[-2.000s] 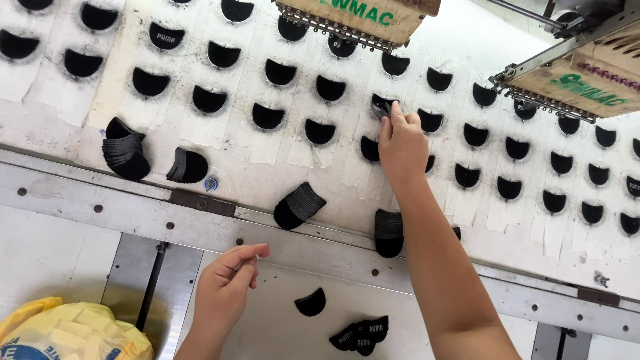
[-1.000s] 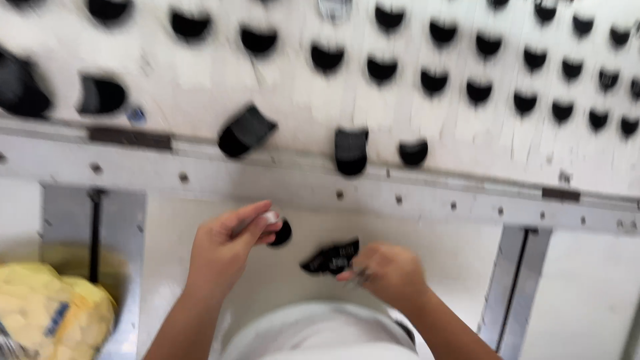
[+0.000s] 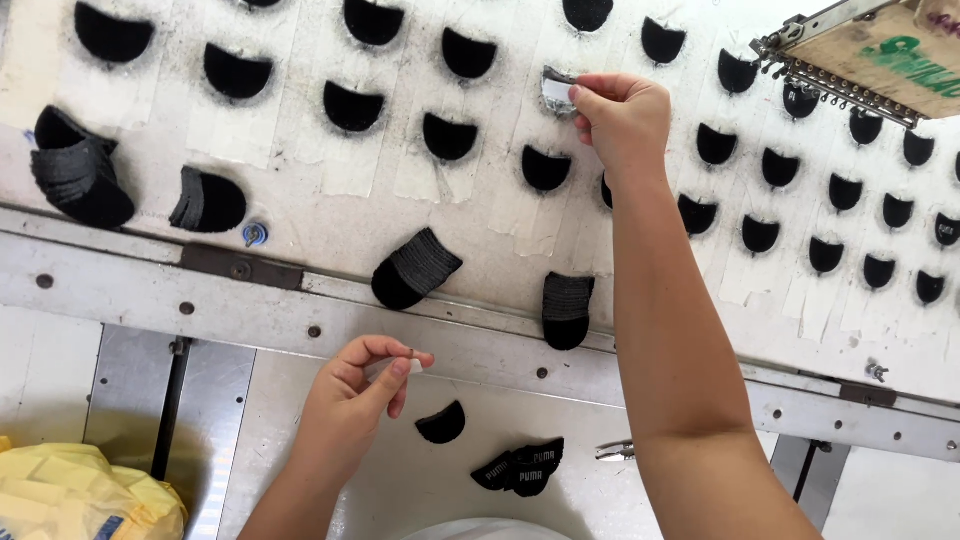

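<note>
My right hand (image 3: 626, 116) reaches up onto the white board and pinches a white strip (image 3: 557, 91) at a patch position where the surface shows silvery, with no full black patch on it. Rows of half-moon black fabric patches (image 3: 546, 168) surround it. Below and to the left, my left hand (image 3: 360, 405) holds a small white piece (image 3: 415, 366) between thumb and fingers, above the lower table. Near it lies a plain black patch (image 3: 442, 422), and further right a small pile of patches with PUMA lettering (image 3: 530, 475). A metal tool (image 3: 615, 451) is partly hidden by my right forearm.
Overlapping stacks of black patches lie along the board's lower edge (image 3: 416, 268), (image 3: 568, 309) and at the left (image 3: 82, 169). A metal rail (image 3: 450, 352) runs below the board. An embroidery machine head (image 3: 877, 64) overhangs the upper right. A yellow plastic bag (image 3: 82, 495) sits lower left.
My right hand has moved from beside the lettered patches up onto the board. A white strip now shows in its fingers. My left hand remains over the lower table. The view has shifted.
</note>
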